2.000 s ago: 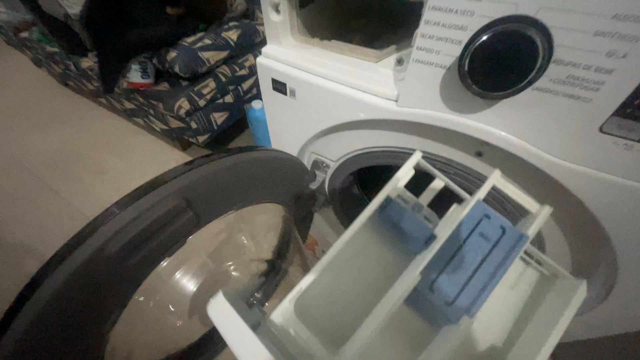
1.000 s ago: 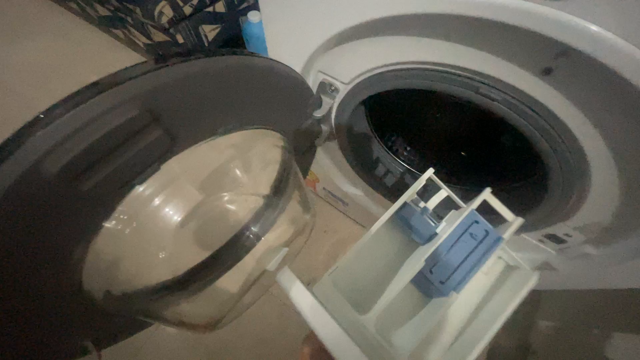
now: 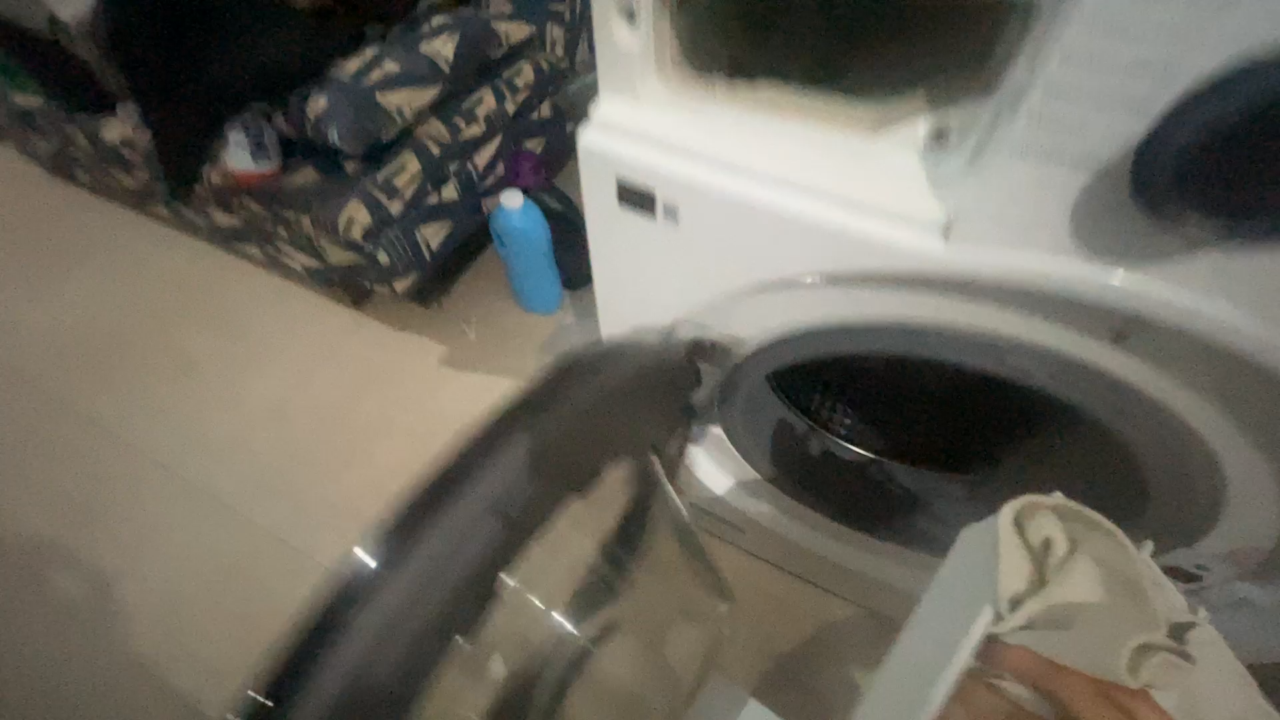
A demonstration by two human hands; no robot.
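Observation:
At the lower right, my right hand (image 3: pixel 1060 685) is partly visible, its fingers against the white plastic detergent drawer (image 3: pixel 1090 590), which it holds. The drawer is tilted, with a curved, hollow end turned up; its compartments and blue insert do not show. It is in front of the lower right of the round drum opening (image 3: pixel 920 420) of a white front-loading washing machine (image 3: pixel 760 200). The machine's door (image 3: pixel 480 500) stands open to the left, blurred, with its clear glass bowl at the bottom. My left hand is not in view.
Above the drum is the open drawer slot (image 3: pixel 840 40), with a dark round knob (image 3: pixel 1215 150) to its right. A blue bottle with a white cap (image 3: pixel 527 255) stands on the tiled floor beside the machine. Behind it is a patterned sofa (image 3: pixel 400 170) with things on it.
The detergent drawer has been turned over, from its open compartments and blue insert facing up to its curved end showing, and it sits farther right. The view has swung up and left.

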